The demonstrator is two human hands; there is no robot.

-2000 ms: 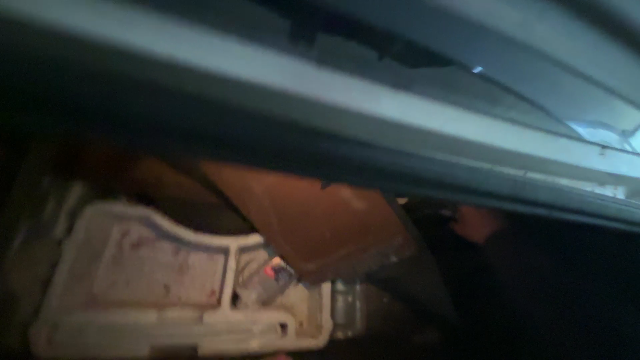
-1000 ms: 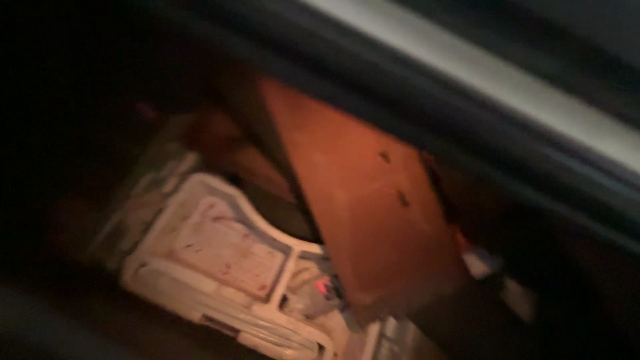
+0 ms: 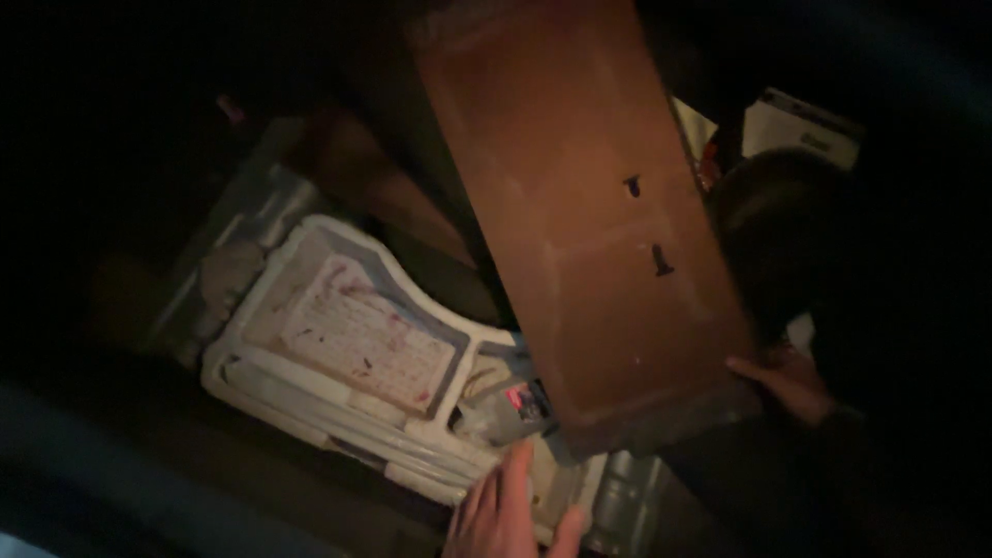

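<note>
A brown panel (image 3: 581,225) with two dark slots slants across the middle and covers part of a pale moulded plastic tray (image 3: 457,364). My right hand (image 3: 790,387) is at the panel's lower right edge, thumb on its face and the other fingers mostly hidden. My left hand (image 3: 504,511) reaches up from the bottom, over the tray's near edge, with thumb and fingers apart; whether it touches the tray cannot be told. In one tray compartment lies a grey bottle-like container (image 3: 504,411) with a dark and red label. The tray's large compartment has a stained floor.
Dim light hides much of the surroundings. Behind the panel at the upper right are a white box-like item (image 3: 802,132) and a dark rounded object (image 3: 775,209). A crumpled pale item (image 3: 229,275) lies left of the tray, and ribbed clear plastic (image 3: 632,496) shows at its lower right.
The view has moved in closer, and the pale bar across the earlier frames is gone. My left hand now shows over the tray's near edge; my right hand is plain at the panel.
</note>
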